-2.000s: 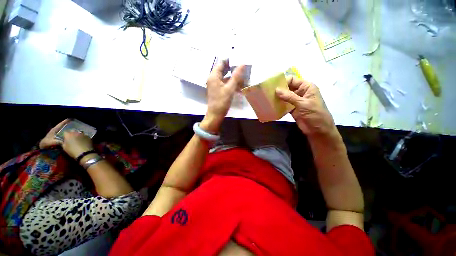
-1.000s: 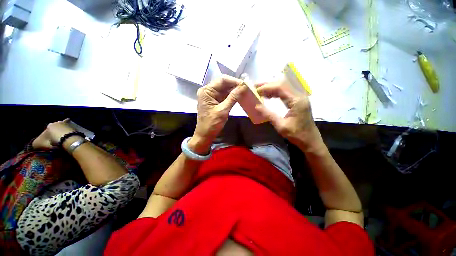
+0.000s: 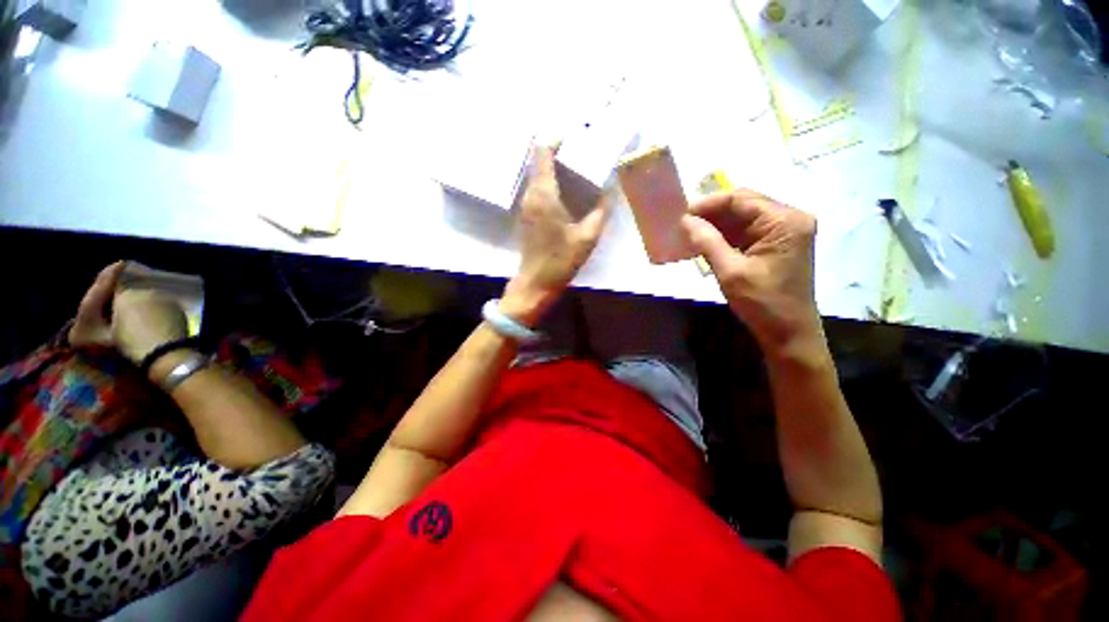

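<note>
My right hand [image 3: 760, 249] holds a folded yellow card piece [image 3: 657, 207] between thumb and fingers, upright above the table's front edge. Its tan-pink face shows, with a yellow top edge. My left hand [image 3: 559, 237] is at the near end of a white box [image 3: 592, 148], fingers on its left side and thumb on its right. The box's end looks grey and open; its far part is washed out by glare. Another white box [image 3: 493, 176] stands just left of my left hand. A yellow piece [image 3: 715, 182] lies behind my right fingers, partly hidden.
A tangle of black cables [image 3: 395, 30] lies at the far side. White boxes [image 3: 174, 83] stand at left, near a yellow-edged card [image 3: 319, 227]. A grey knife [image 3: 915, 237], a yellow knife [image 3: 1029, 209], scraps and clear plastic lie at right. Another person's hands [image 3: 146, 316] are at lower left.
My left hand has let go of the card piece and moved to the white box. My right hand has moved right and up with the card. The neighbour's hands have shifted slightly.
</note>
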